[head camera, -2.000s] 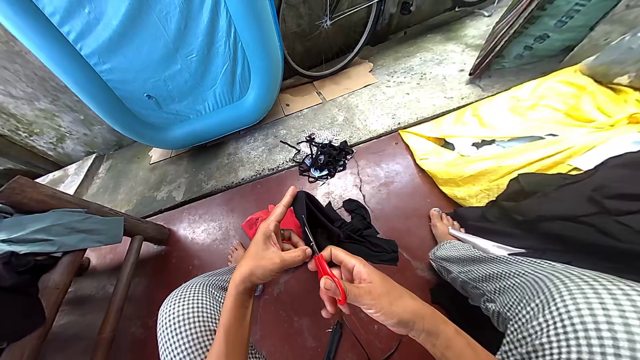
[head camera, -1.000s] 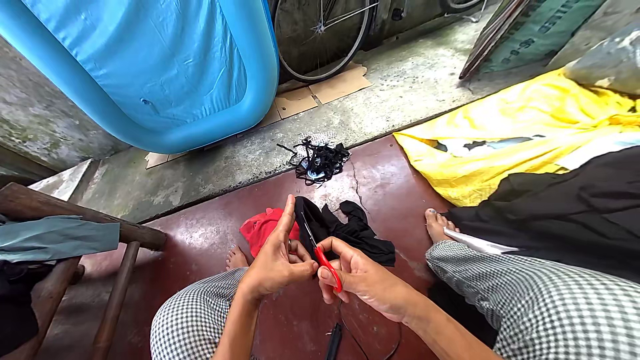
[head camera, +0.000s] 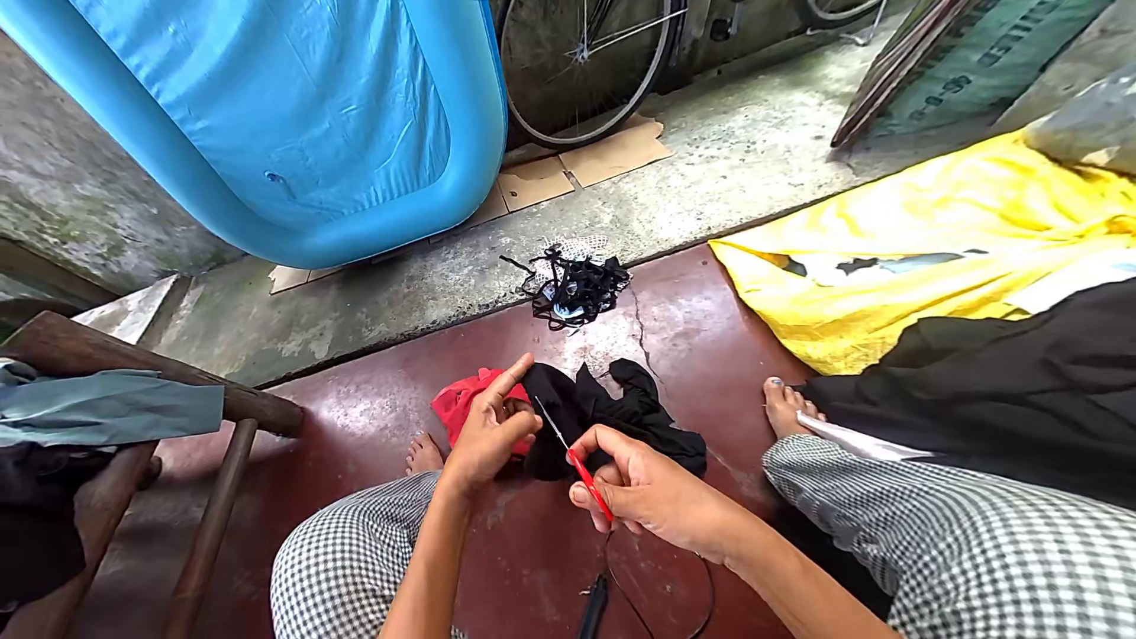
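My right hand (head camera: 635, 484) grips a pair of scissors (head camera: 586, 479) by the red handles, with the thin metal blades pointing up and left toward my other hand. My left hand (head camera: 493, 426) is raised beside the blade tips, index finger extended, the other fingers curled; whether it pinches something small cannot be told. Beyond the hands, a red cloth (head camera: 461, 399) and black cloth (head camera: 643, 408) lie on the dark red floor. Farther off is a tangled heap of black strips (head camera: 581, 288) at the floor's edge. A black cord with a black handle-like piece (head camera: 593, 608) lies below my hands.
A wooden stool or bench (head camera: 257, 413) with grey-green cloth (head camera: 115, 408) stands at left. A blue inflatable pool (head camera: 311, 240) leans behind it, near a bicycle wheel (head camera: 581, 53) and cardboard (head camera: 612, 160). Yellow sheeting (head camera: 825, 328) and black fabric (head camera: 1003, 390) spread at right.
The scissors are turned, so the red handles now look narrower and more edge-on. Both hands stay close together in much the same place, and the cloths have not plainly moved.
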